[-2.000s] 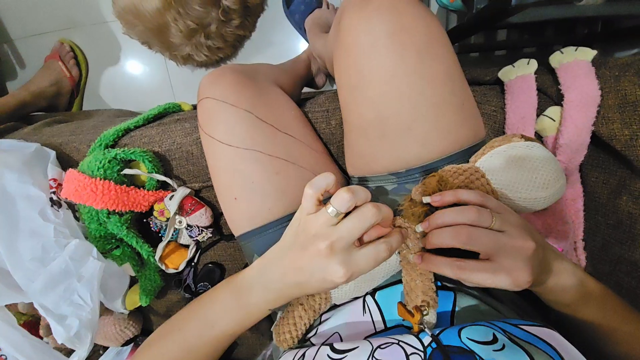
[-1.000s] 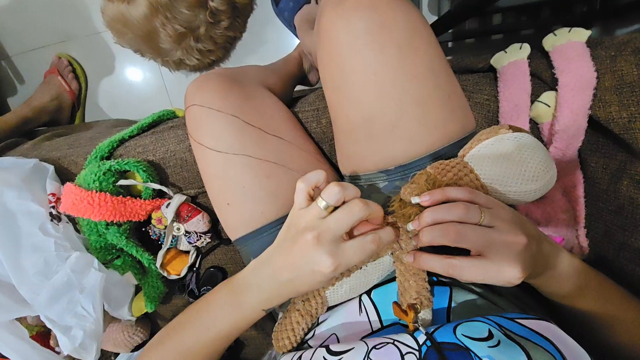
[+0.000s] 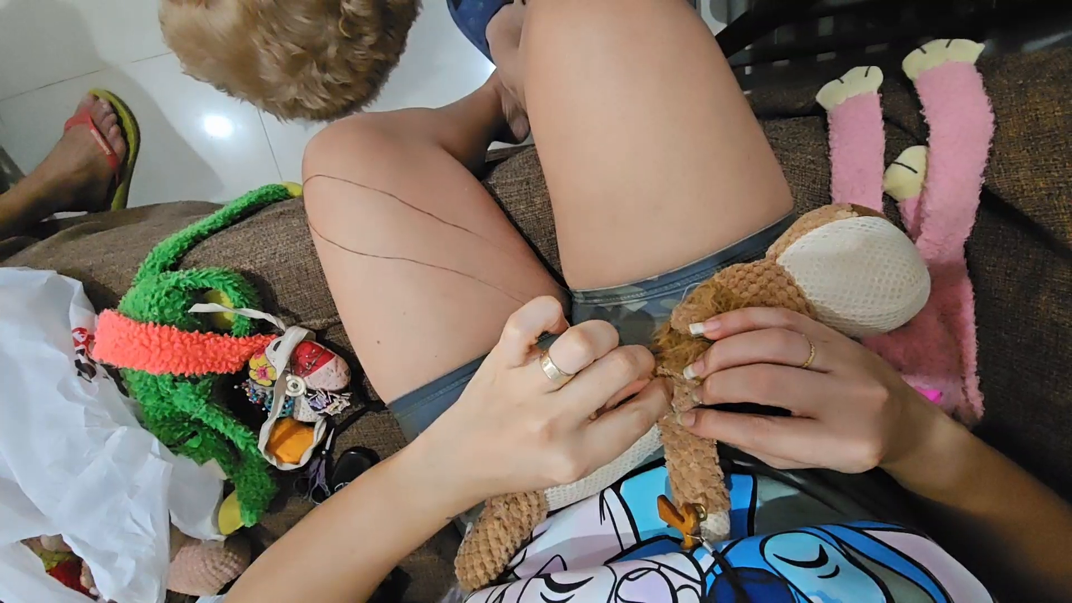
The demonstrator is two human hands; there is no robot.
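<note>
A brown plush toy [image 3: 695, 456] with a cream muzzle [image 3: 858, 272] and a tuft of brown fur lies across my lap. My right hand [image 3: 787, 389] holds it near the tuft, fingertips pressed on the pile. Against the toy's seam, my left hand [image 3: 569, 394] has its fingers curled and pinched; whether a needle is between them is hidden. A thin brown thread [image 3: 402, 255] loops over my thigh and runs toward my left hand. Below hangs a small orange-brown charm [image 3: 682, 519] on a dark cord.
On the brown sofa [image 3: 519, 193] at left lie a green plush toy [image 3: 167, 402] with a coral band, a pouch of pins and notions [image 3: 293, 385] and a white plastic bag [image 3: 75, 419]. A pink plush toy [image 3: 946, 251] lies right. A dog's curly fur and another person's foot show above.
The toy's muzzle sits a little farther right than two seconds ago. Both hands remain at the same part of the toy, with slight finger movement.
</note>
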